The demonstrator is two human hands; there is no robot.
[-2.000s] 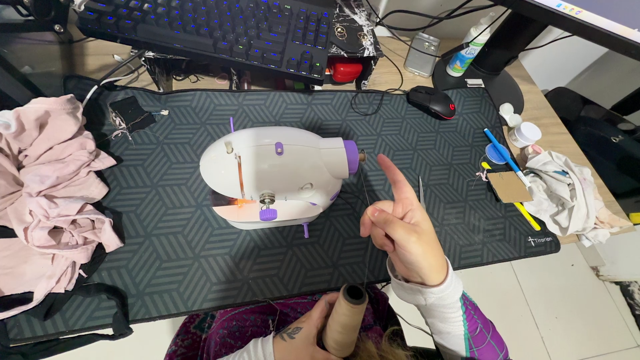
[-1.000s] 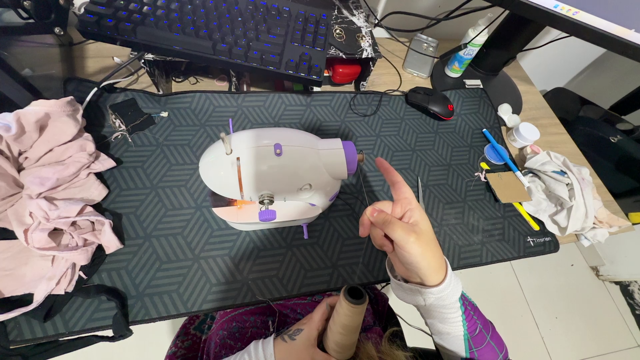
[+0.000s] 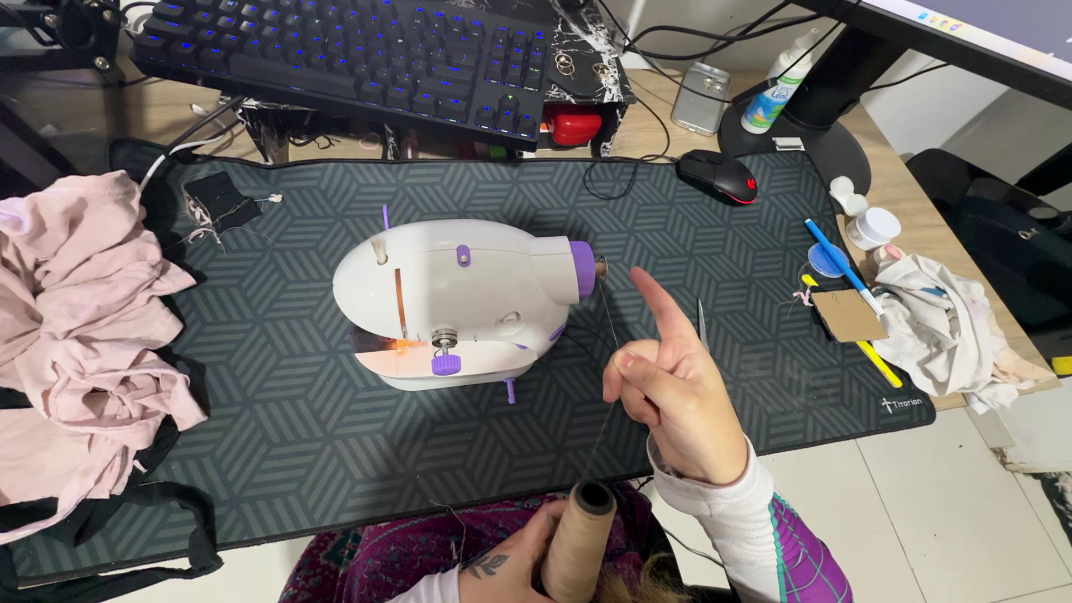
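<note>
A white and purple mini sewing machine (image 3: 452, 293) sits on the dark patterned desk mat (image 3: 276, 435), its small lamp lit. On the spindle at its purple handwheel (image 3: 582, 270) is a small bobbin (image 3: 601, 268). Thread (image 3: 609, 314) runs from that bobbin down to my right hand (image 3: 678, 385), which pinches it between thumb and curled fingers, index finger pointing up. From there the thread continues toward a beige thread cone (image 3: 579, 544). My left hand (image 3: 511, 557) holds this cone upright over my lap, below the mat's front edge.
Pink fabric (image 3: 84, 335) is heaped at the left. Behind are a keyboard (image 3: 352, 67), a mouse (image 3: 718, 177) and a phone (image 3: 701, 98). Scissors (image 3: 703, 322) lie partly behind my right hand. To the right are a blue pen (image 3: 842, 264), cardboard (image 3: 848, 316) and white cloth (image 3: 938, 327).
</note>
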